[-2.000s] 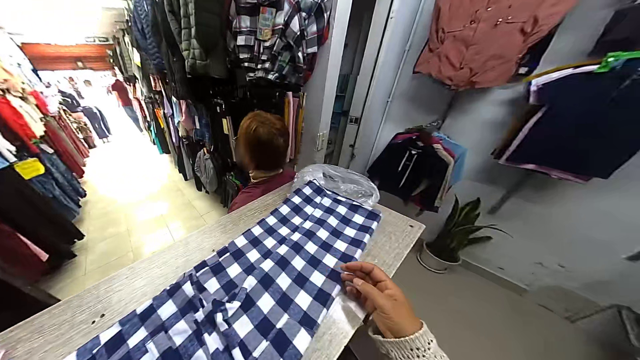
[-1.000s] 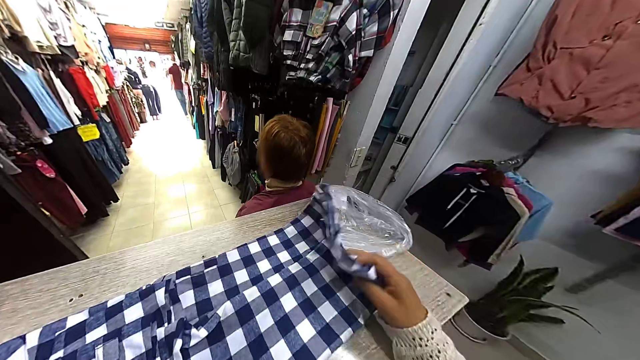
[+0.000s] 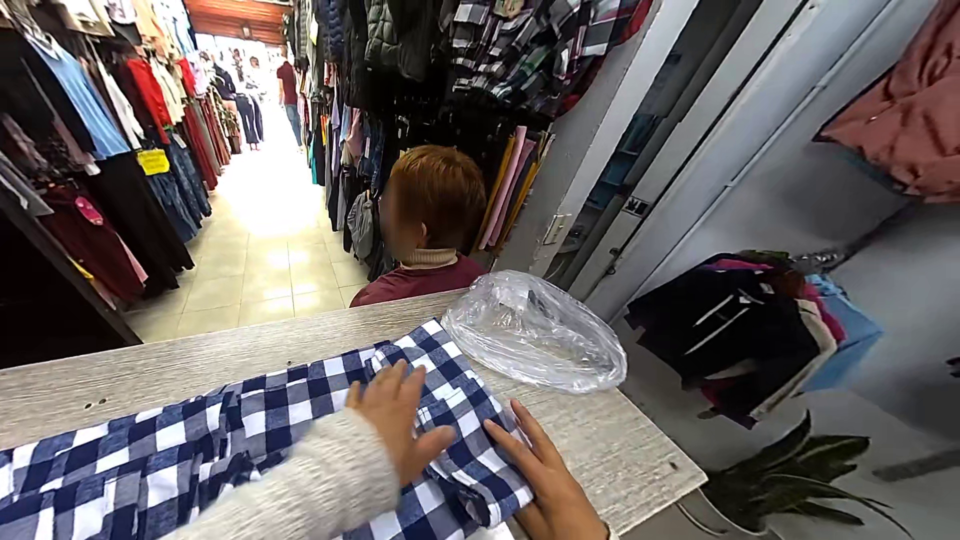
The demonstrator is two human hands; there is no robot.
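A blue-and-white checked cloth garment (image 3: 300,397) lies along the wooden counter (image 3: 600,427), its right end folded over on itself. My left hand (image 3: 397,420) rests flat on the folded part with fingers spread, its cream knit sleeve crossing the cloth. At the fold's right edge, my right hand (image 3: 551,480) touches the fabric with its fingertips, thumb side partly hidden under the edge. Just beyond the cloth sits a clear plastic bag or wrap (image 3: 536,330), which neither hand touches.
A person (image 3: 435,225) in a maroon top is just behind the counter's far edge. Clothes racks (image 3: 97,150) line a tiled aisle. Right of the counter are hanging garments (image 3: 735,330) and a potted plant (image 3: 795,480); a door frame (image 3: 622,135) stands behind.
My left hand has come into view onto the cloth. The garment's right end, flat two seconds ago and lifted by my right hand a second ago, now lies folded over.
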